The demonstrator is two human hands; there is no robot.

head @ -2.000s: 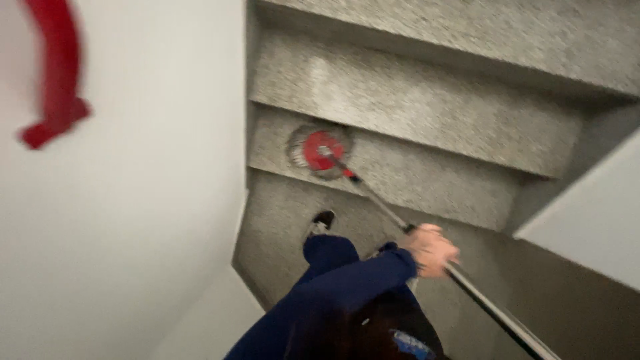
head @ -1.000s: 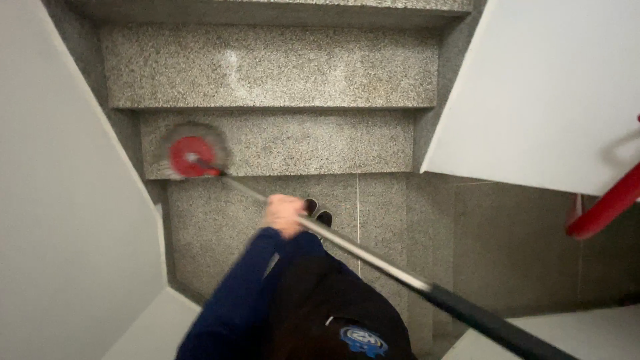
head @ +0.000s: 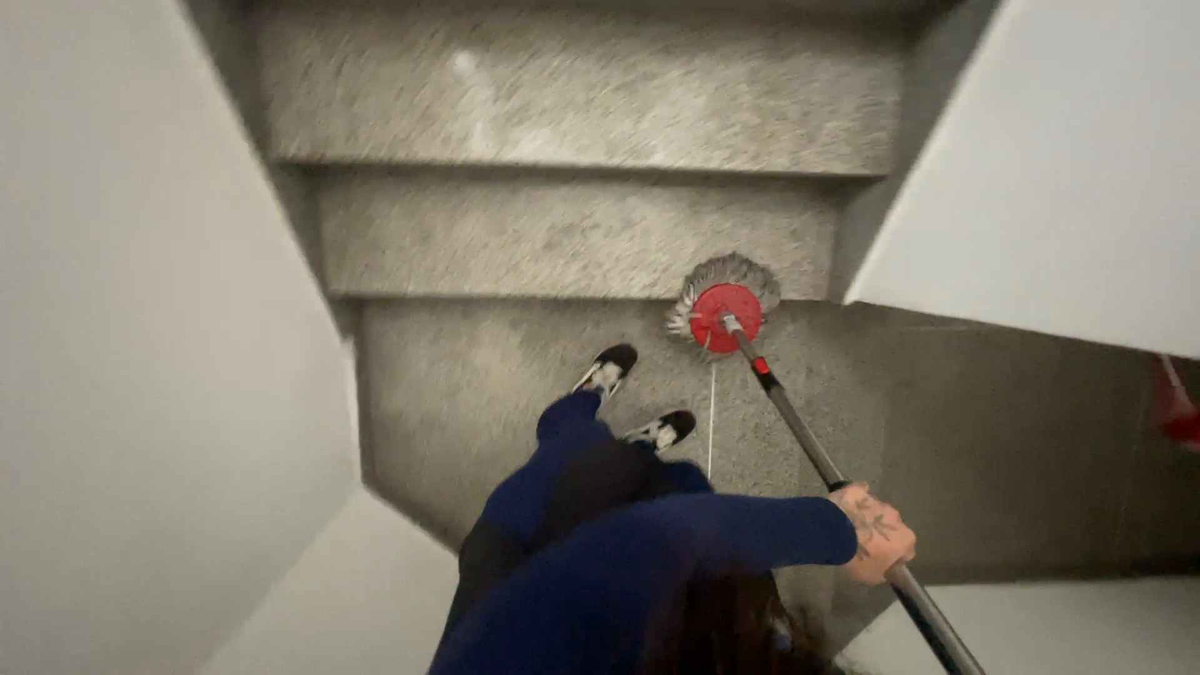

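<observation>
My left hand, on a dark blue sleeve reaching across from the lower left, is closed around the metal pole of a spin mop. The pole runs off the bottom edge at lower right. Its round red mop head, with grey-white strings, lies at the right end of the lowest stair's edge, partly over the step and partly over the landing. My right hand is outside the picture.
Speckled stone steps rise ahead between a white wall at left and another at right. My two dark shoes stand on the landing. A blurred red object shows at the right edge.
The mop head has moved from the left end of the lowest step to its right end, down to the landing. My left hand has moved right with the pole.
</observation>
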